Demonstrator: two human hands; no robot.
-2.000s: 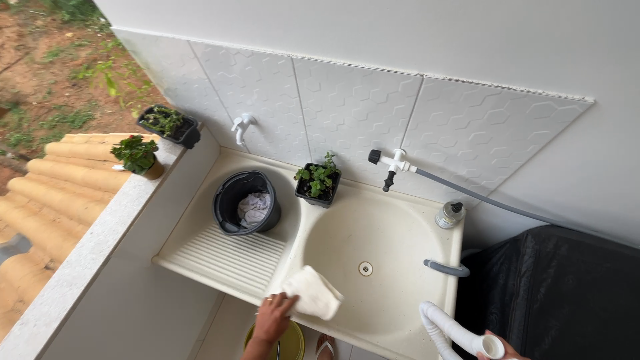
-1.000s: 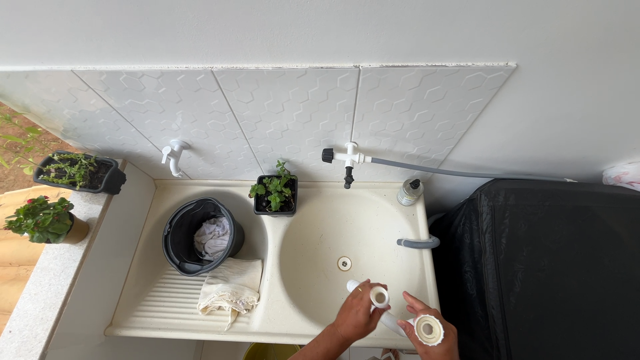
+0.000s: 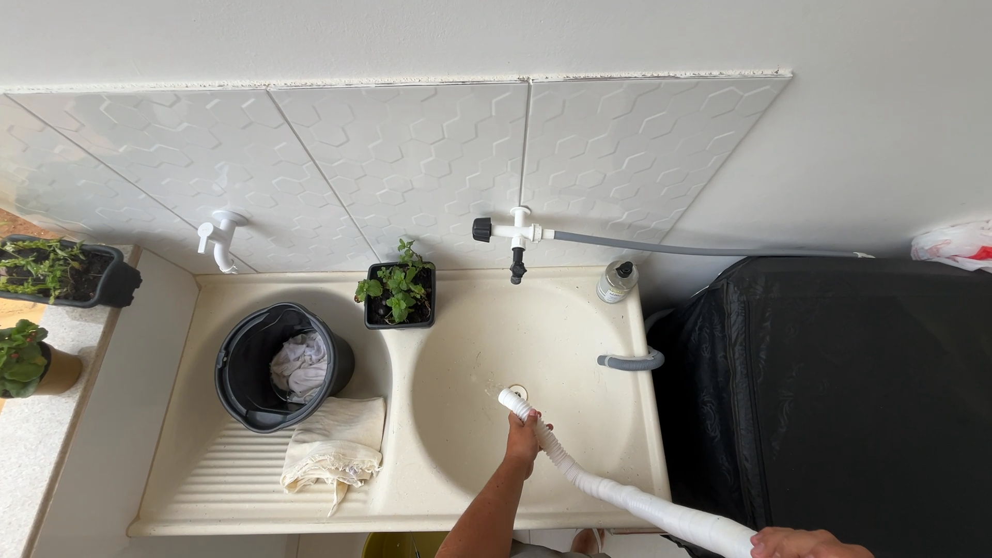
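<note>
A white corrugated drain hose (image 3: 612, 490) runs from above the sink drain (image 3: 518, 392) down to the lower right. My left hand (image 3: 525, 438) is closed around it near its upper end, over the basin (image 3: 465, 418). My right hand (image 3: 806, 542), partly cut off by the frame, is at the hose's wider lower end; its fingertips touch it. Small splashes of water show beside the hose's upper end. A cream cloth (image 3: 337, 446) lies on the ribbed washboard, against a dark bucket (image 3: 341, 364) that has a wet pale cloth (image 3: 301, 366) in it.
A potted plant (image 3: 399, 293) and a soap bottle (image 3: 618, 281) stand along the sink's back edge. Two taps stick out of the wall, a white one (image 3: 223, 239) and one with a grey hose (image 3: 659, 246). A grey drain hose (image 3: 632, 361) hooks over the right rim, beside a black-covered appliance (image 3: 868, 387).
The cream cloth, in my left hand two seconds ago, now lies on the washboard. Both hands held the white hose's ends close together one second ago; now they are far apart, with the hose stretched between them.
</note>
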